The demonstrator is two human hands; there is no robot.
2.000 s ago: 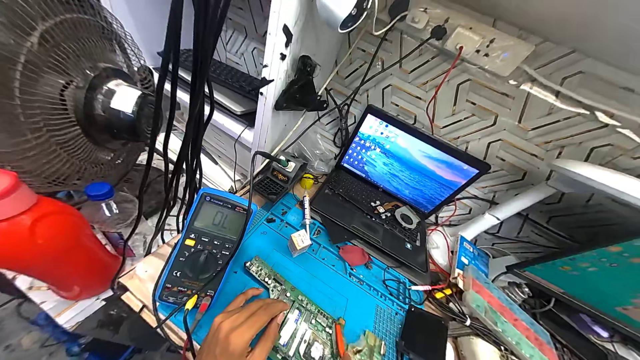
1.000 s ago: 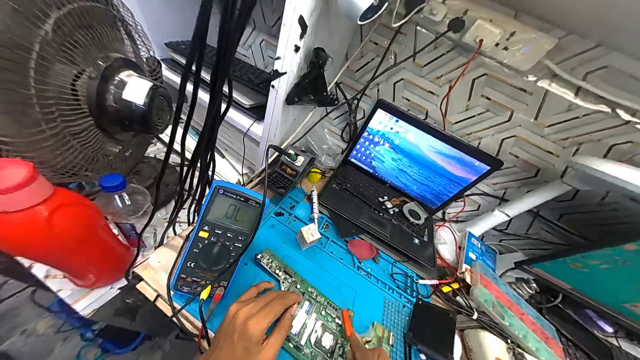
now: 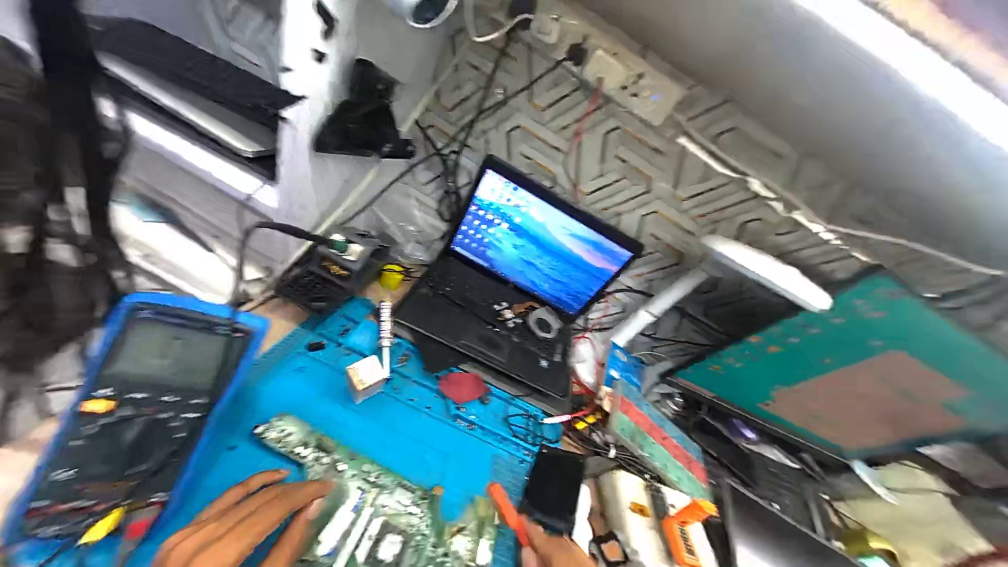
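At the bottom of the head view, my left hand [image 3: 244,520] rests with bent fingers at the left edge of a green circuit board [image 3: 374,488]; whether it grips the board cannot be told. My right hand [image 3: 555,549], partly cut off by the bottom edge, holds an orange-handled tool [image 3: 508,512] at the board's right side; the tool's kind and tip cannot be made out. Both the board and a small white box [image 3: 367,376] lie on a blue work mat [image 3: 394,433]. Left of my left hand is a blue-cased digital multimeter [image 3: 150,402] with yellow and red plugs.
An open laptop [image 3: 504,276] with small parts on its palm rest stands behind the mat. A red piece [image 3: 463,387] and a black phone-like slab [image 3: 553,488] are nearer. At right are a monitor [image 3: 858,370], a white lamp [image 3: 768,272] and an organizer box [image 3: 657,441]. Black cables hang at left.
Since two seconds ago, my right hand has come into view holding the orange-handled tool, which lay by the board earlier. My left hand stays by the board. The view has swung to the right.
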